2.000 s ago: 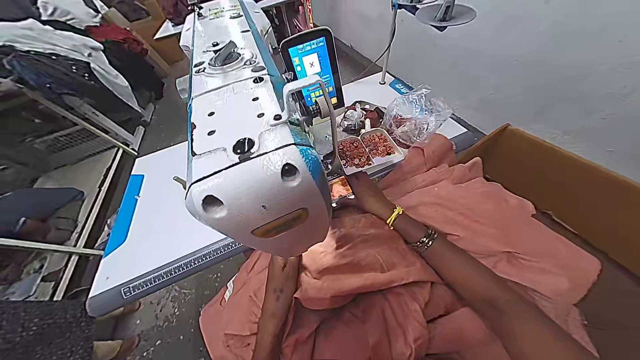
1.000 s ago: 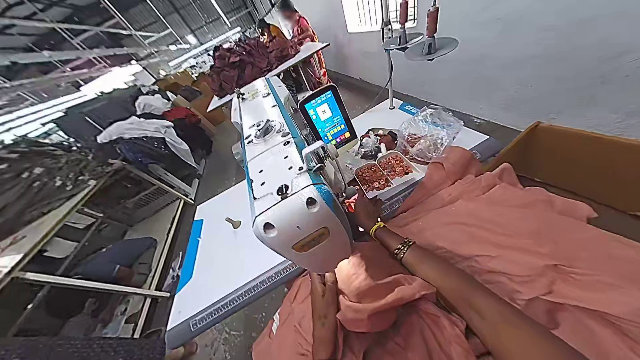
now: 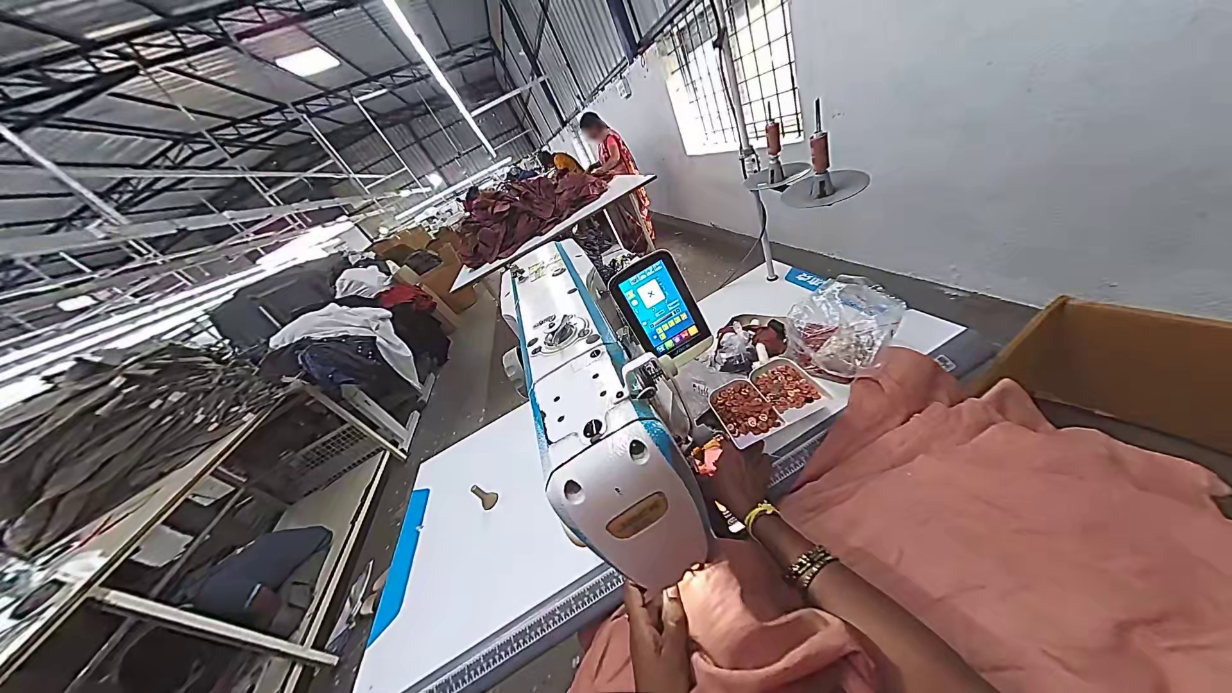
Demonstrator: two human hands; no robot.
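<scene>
A white and blue industrial sewing machine (image 3: 616,433) stands on a white table, its lit control screen (image 3: 659,306) behind the head. Salmon-coloured fabric (image 3: 1001,520) spreads from under the machine head over the right side. My left hand (image 3: 658,635) grips the fabric just below the front of the head. My right hand (image 3: 739,479), with a yellow bangle and dark bracelets at the wrist, is beside the needle area, close to a divided white tray (image 3: 739,445) of small reddish buttons; its fingertips are partly hidden, and whether they hold anything cannot be told.
A clear plastic bag (image 3: 847,327) lies behind the tray. A cardboard box (image 3: 1126,366) stands at the right, a thread stand (image 3: 767,231) at the back. A small object (image 3: 484,497) lies on the table's left. Garments on racks (image 3: 356,337) fill the left; people work farther back.
The view has tilted up strongly, bringing in the roof and far tables. My right hand stays beside the machine head and my left hand stays on the fabric below it.
</scene>
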